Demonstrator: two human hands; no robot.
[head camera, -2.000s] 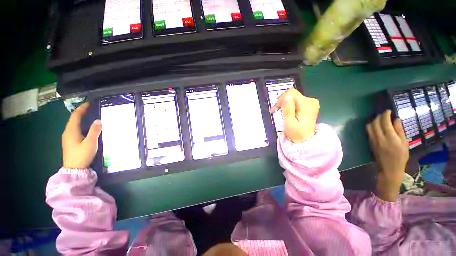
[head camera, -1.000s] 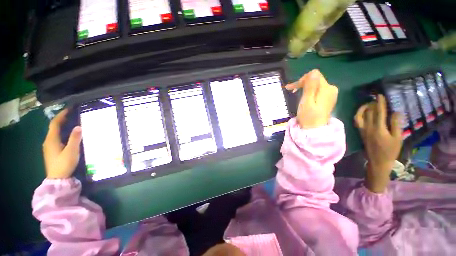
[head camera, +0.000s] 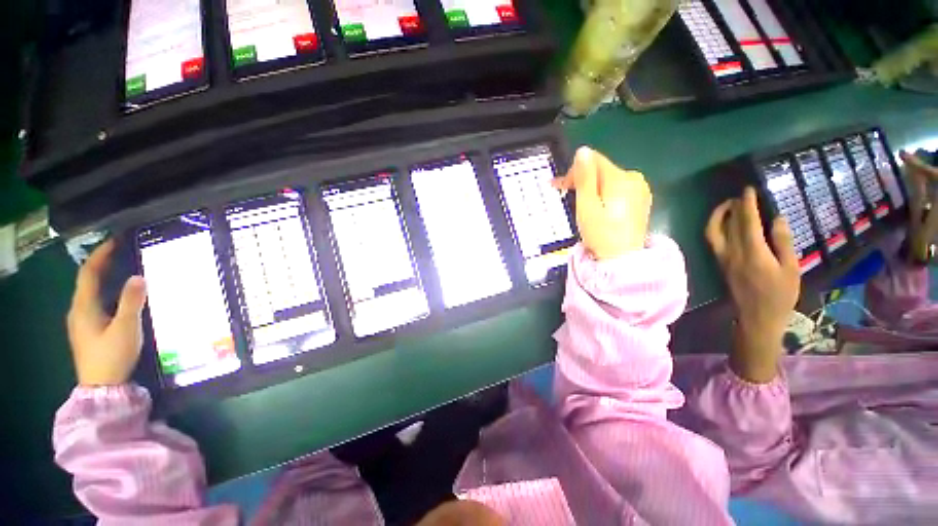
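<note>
A black phone tray (head camera: 298, 368) lies on the green bench mat with several lit phones side by side. The leftmost phone (head camera: 189, 293) shows a small green and a faint red block at its bottom. The rightmost phone (head camera: 535, 205) shows rows of text and an orange bar. My left hand (head camera: 106, 327) holds the tray's left end, thumb on top of the rim. My right hand (head camera: 609, 205) is at the right edge of the rightmost phone, index finger pointing at its screen, other fingers curled. Whether the fingertip touches the glass cannot be told.
Behind lie stacked black trays (head camera: 309, 144) with phones showing green and red buttons. A pole in yellowish film (head camera: 617, 51) stands beyond my right hand. At right, a neighbour's hand (head camera: 759, 272) holds another phone tray (head camera: 823, 205). Another tray (head camera: 751, 87) lies at the back right.
The whole view has shifted, so the tray sits further left in the picture. My right hand moved off the rightmost phone, then back to its edge. My left hand stays on the tray.
</note>
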